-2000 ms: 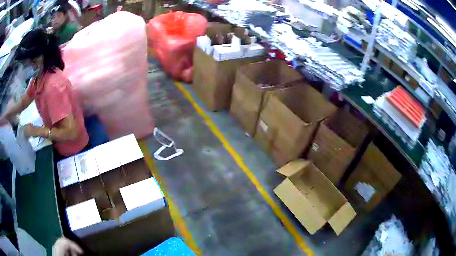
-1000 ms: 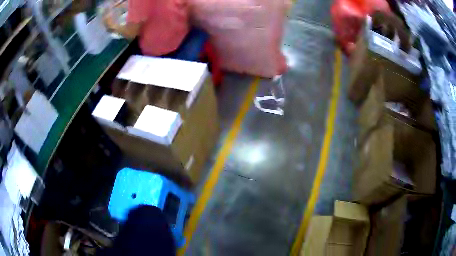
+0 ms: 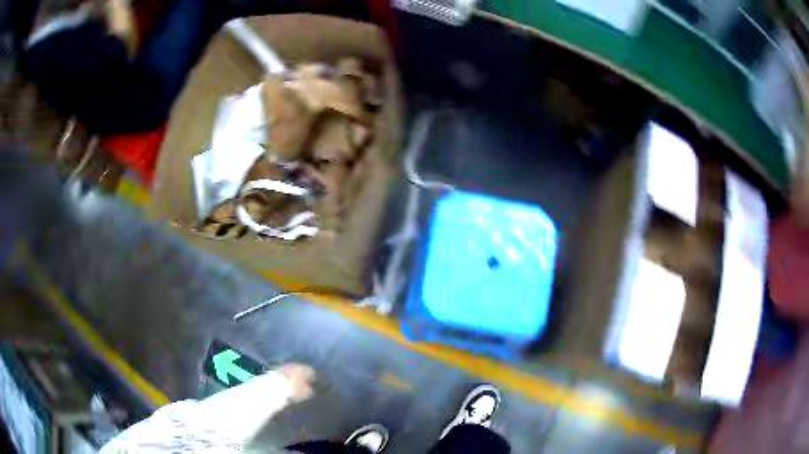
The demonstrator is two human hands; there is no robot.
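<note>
My left hand point(image 3: 298, 380) is at the lower left, at the end of a white sleeve, above the floor. It is small and blurred, and I cannot tell whether its fingers are apart. My right hand is out of the picture. A large open waste box point(image 3: 333, 266) at the upper left holds crumpled brown paper point(image 3: 341, 133), white pieces and a looped white strip point(image 3: 306, 232). A square blue plastic stool point(image 3: 490, 266) stands right of it on the floor.
A brown master carton point(image 3: 590, 293) with white boxes point(image 3: 670, 173) stands at right. The green bench point(image 3: 568, 40) runs along the top right. A yellow floor line point(image 3: 452, 355) passes before my shoes point(image 3: 480, 406). Parts of people show at upper left and right edge.
The view has swung round and down. The stool has moved from the lower edge to the middle, the master carton to the right. The full waste box and my left arm have come into view.
</note>
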